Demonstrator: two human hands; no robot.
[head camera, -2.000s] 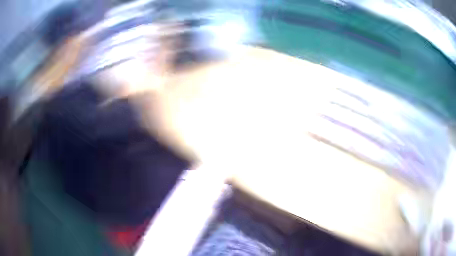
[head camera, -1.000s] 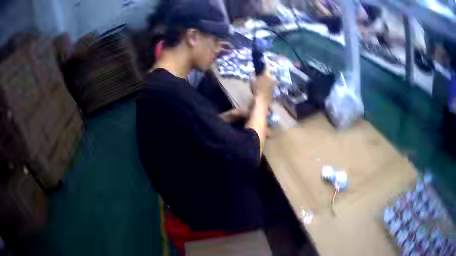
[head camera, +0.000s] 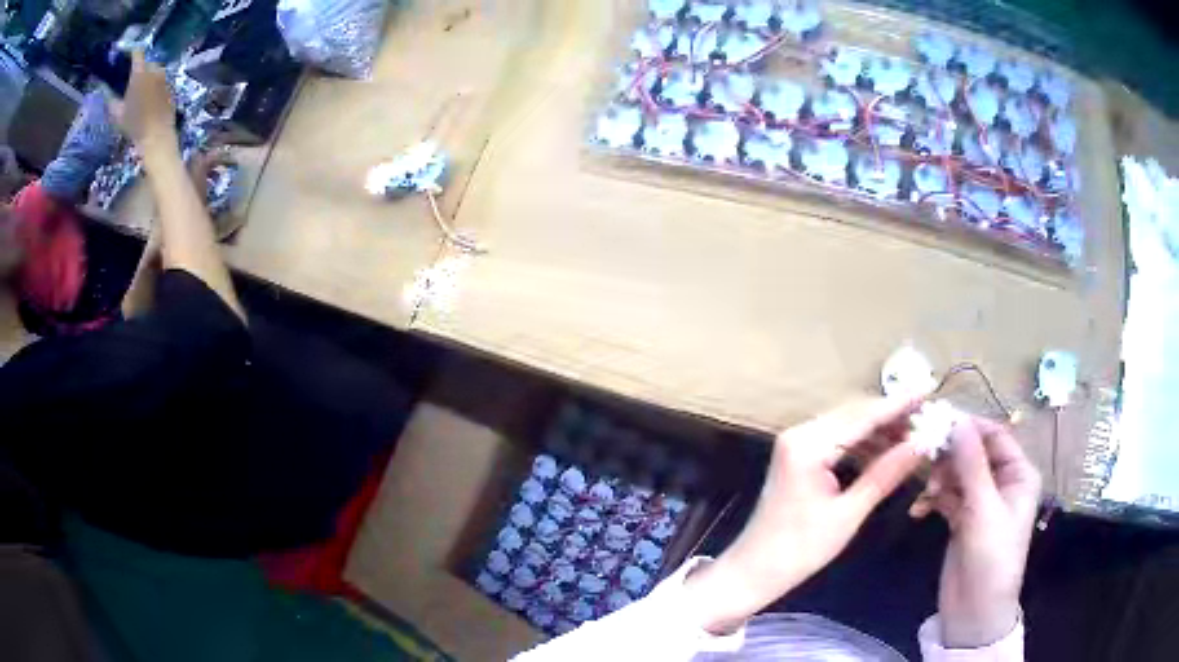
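Observation:
A white toothed gear (head camera: 932, 427) is held between the fingertips of my left hand (head camera: 828, 481) and my right hand (head camera: 983, 489), above the bench's front edge. A round motor (head camera: 908, 371) shows just beyond my left fingertips, with dark leads running right to a small plug; whether my left fingers touch it cannot be told. Another motor (head camera: 1056, 376) lies to the right, its lead hanging towards the edge. The clear tray (head camera: 828, 207) holds rows of motors with red leads at the back.
Motors with wires (head camera: 411, 171) lie on the cardboard (head camera: 621, 278) at left. A white pile (head camera: 1151, 349) is at far right. Below the edge is an open carton (head camera: 433, 498) of motors. A worker in a black top (head camera: 168, 401) stands left, near a clear bag (head camera: 334, 29).
The view has swung right and down from the neighbouring worker to my part of the bench. My two hands and the gear have come into view. The picture is sharper.

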